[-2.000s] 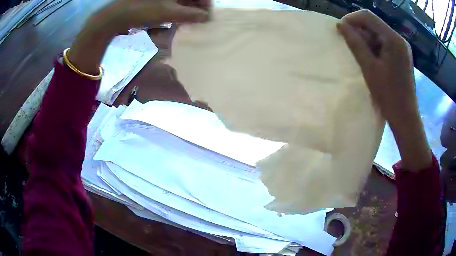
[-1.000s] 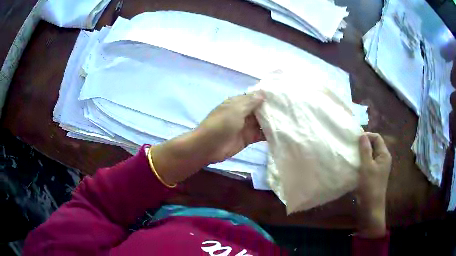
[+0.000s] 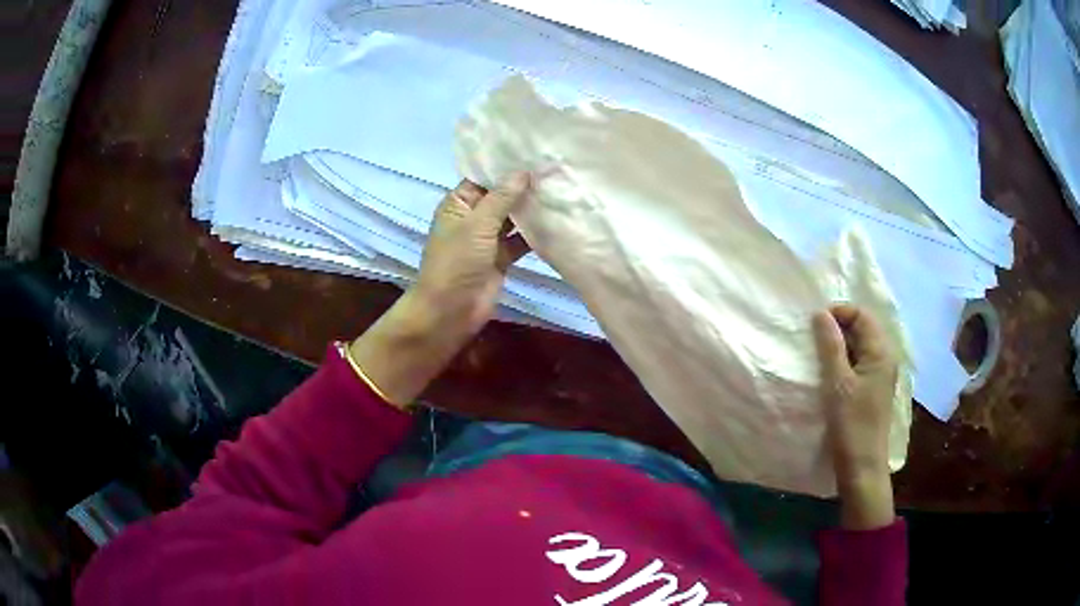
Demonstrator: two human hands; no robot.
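Observation:
A crumpled cream pattern piece [image 3: 675, 260] is stretched between my two hands, over the near right part of the main pattern stack [image 3: 367, 107]. My left hand [image 3: 474, 243] pinches its left part between thumb and fingers. My right hand [image 3: 861, 379] grips its right end, with thumb and fingertips on top; the other fingers are partly hidden. The piece is wrinkled, with an uneven curved far edge. Its near edge hangs past the table edge in front of my body. The stack is of white sheets with thin drawn lines.
A roll of tape [image 3: 978, 345] lies at the right end of the stack. A long pale speckled roll [image 3: 50, 130] lies at the left table edge. Other white paper piles [image 3: 1048, 83] show at the upper right. The dark floor at lower left has white scraps.
The cream piece was held up high, then lowered and bunched; now it is spread wider over the stack. My left hand has moved left along it. The view has shifted, showing the tape roll again.

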